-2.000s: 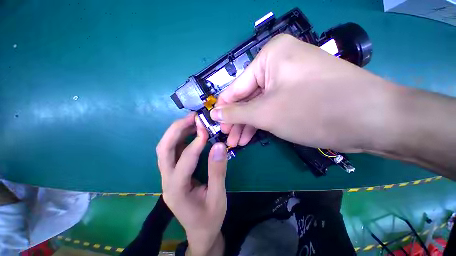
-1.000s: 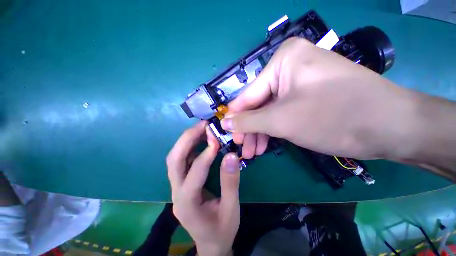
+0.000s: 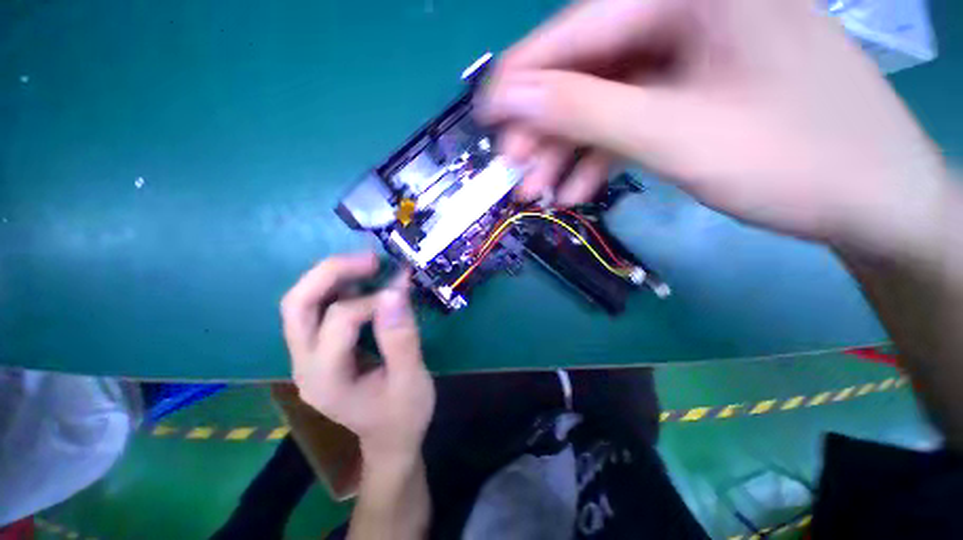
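Observation:
The half-assembled black device (image 3: 396,174) lies open and slanted on the green bench. A wide white flat ribbon cable (image 3: 465,216) lies across its inside, with a small amber flex cable (image 3: 407,211) near the left end. Red and yellow lead wires (image 3: 576,225) arc over the narrow black side arm (image 3: 581,276) to small white plugs (image 3: 637,275). My left hand (image 3: 364,348) has its fingertips at the device's lower left edge; its grip is unclear. My right hand (image 3: 686,116) is blurred over the device's upper right end and hides it; what its fingertips hold is unclear.
The green bench top (image 3: 158,285) has its curved front edge below the device. A pale bag-like item (image 3: 882,32) is at the top right. Grey-white fabric (image 3: 63,443) is at the lower left. A brown box edge (image 3: 322,443) shows below the bench.
My right hand has moved up from the amber flex cable, uncovering the white ribbon cable and wires. The device appears further left in view. My left hand stays near its lower left edge.

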